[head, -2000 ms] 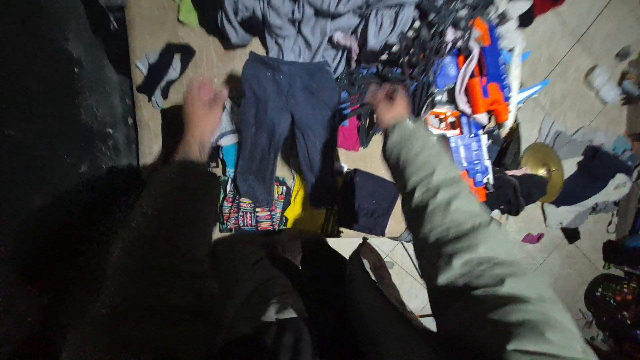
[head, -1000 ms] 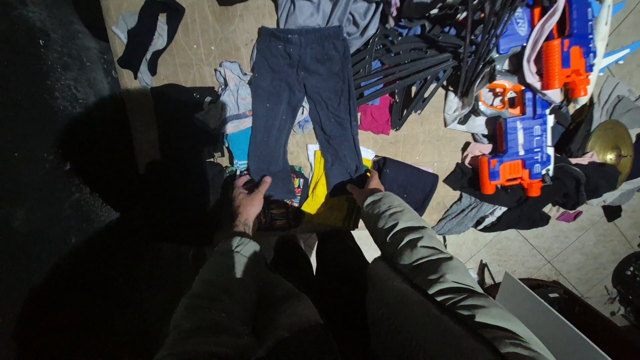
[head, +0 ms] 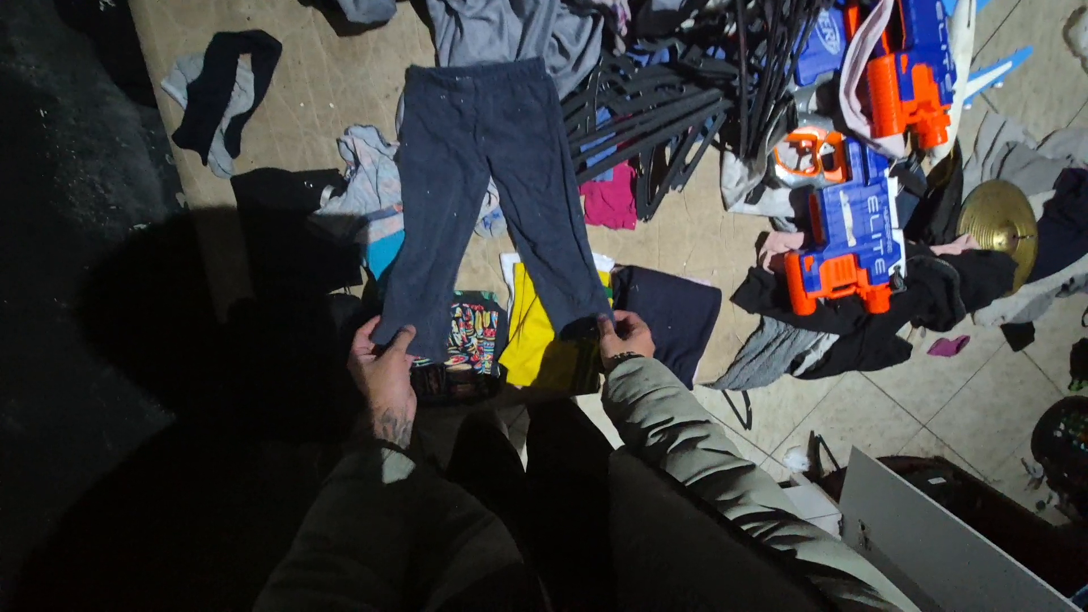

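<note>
Dark blue-grey trousers [head: 489,127] lie spread with the waistband away from me and both legs toward me. My left hand [head: 387,365] pinches the hem of the left-side leg between thumb and fingers. The hem of the other leg is held by my right hand [head: 625,336]. Beneath and between the legs show a colourful patterned cloth [head: 476,331] and a yellow garment [head: 531,340]. A folded dark garment [head: 667,319] lies just beyond my right hand.
Black clothes hangers [head: 654,115] are heaped at the upper right, beside blue and orange toy blasters [head: 850,229]. Dark and grey socks [head: 225,98] lie upper left. A brass cymbal [head: 999,225] sits among clothes at the right. A pale panel [head: 935,535] stands lower right.
Two seconds ago both hands were apart from the trousers, one on either side. They have come down to the leg hems and taken hold. The view has shifted.
</note>
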